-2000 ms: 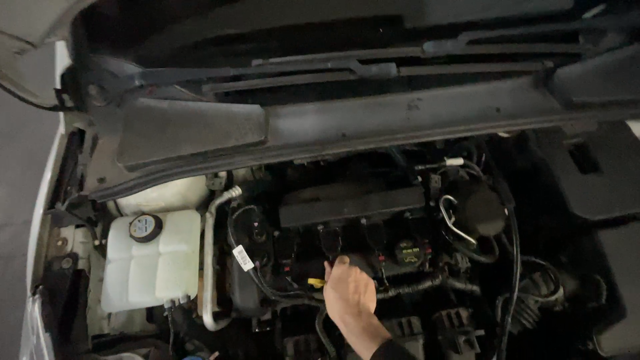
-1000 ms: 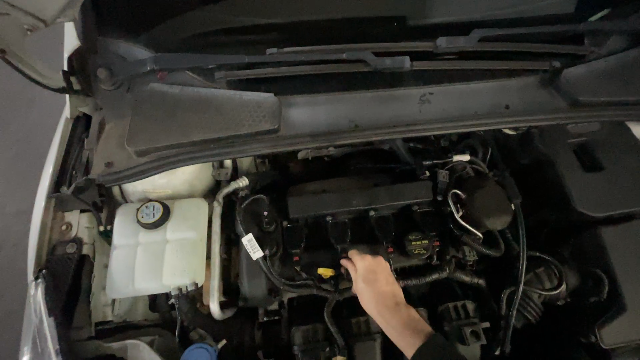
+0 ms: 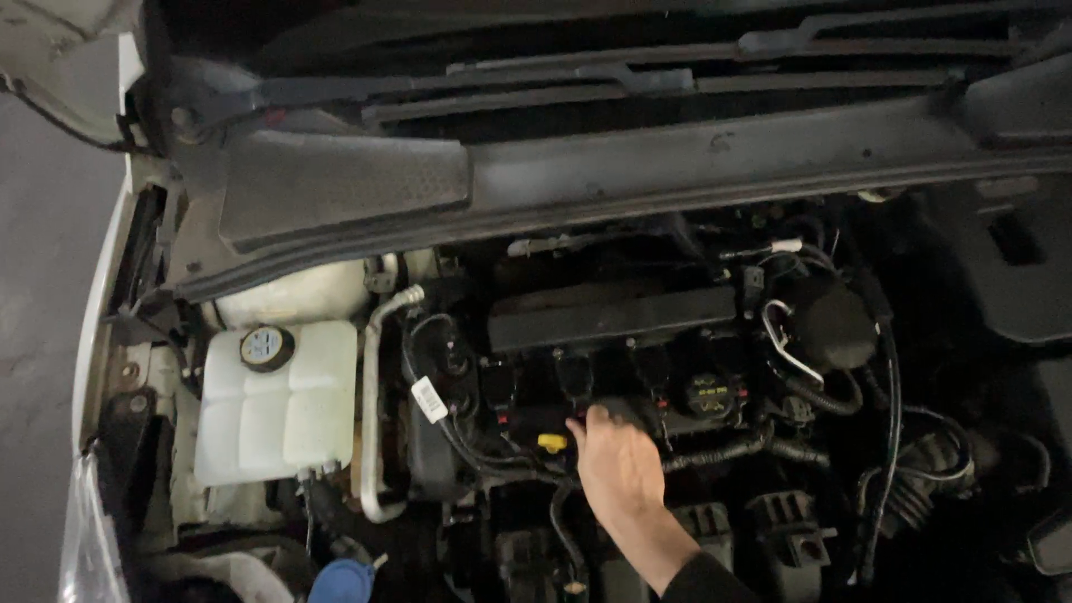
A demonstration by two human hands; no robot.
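My right hand (image 3: 621,469) reaches in from the lower right, back up and fingers curled, at the front of an ignition coil (image 3: 574,373) on the black engine cover (image 3: 615,318). Its thumb and fingertips meet the wiring connector area there; the hand hides what lies between them. Just left of the thumb is the yellow dipstick handle (image 3: 552,442). Another ignition coil (image 3: 651,368) and the black oil filler cap (image 3: 712,396) are to the right of the hand. A wiring harness (image 3: 720,452) runs behind the wrist. My left hand is out of view.
A white coolant reservoir (image 3: 276,410) with a black cap (image 3: 267,347) stands left, beside a metal pipe (image 3: 373,419). A blue cap (image 3: 342,582) is at the bottom. The cowl (image 3: 586,180) and wiper arms (image 3: 536,84) span the back. A black hose (image 3: 890,435) runs down the right.
My right hand stays near the same ignition coil, with its fingers shifting slightly there. The view has moved a little, and the blue cap now shows at the bottom.
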